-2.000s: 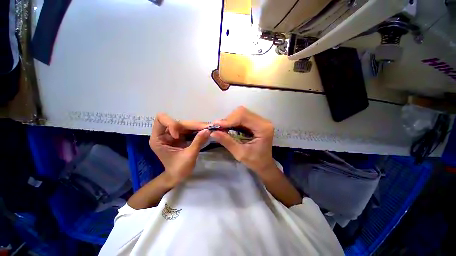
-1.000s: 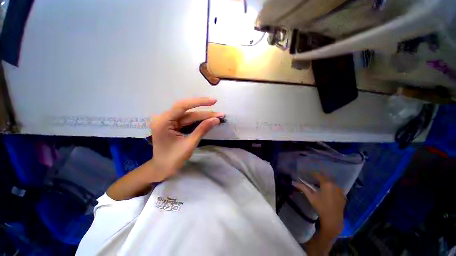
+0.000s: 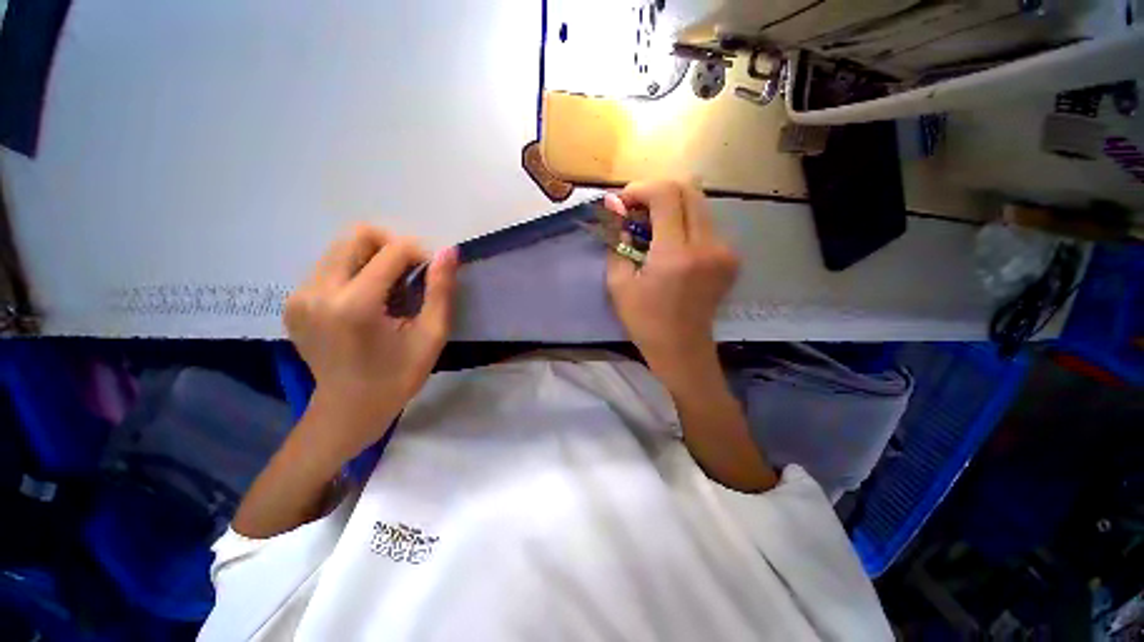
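A grey fabric panel [image 3: 533, 291] lies at the table's front edge between my hands. A narrow navy strip [image 3: 521, 232] runs along its far edge, slanting up to the right. My left hand [image 3: 374, 301] pinches the strip's left end between thumb and fingers. My right hand [image 3: 671, 257] holds the right end of the strip and panel. A small tool with a green-yellow part [image 3: 631, 253] shows in my right palm; the rest of it is hidden by the fingers.
The sewing machine's lit bed [image 3: 627, 138] is just beyond my right hand, with its head above at the upper right. A black phone [image 3: 856, 201] lies below the machine arm. A dark navy piece [image 3: 25, 75] is at far left. A blue basket [image 3: 935, 452] with cloth is below the table edge.
My right hand has come up from the basket at the lower right to the table. A grey panel is now stretched between both hands. My left hand has moved slightly left.
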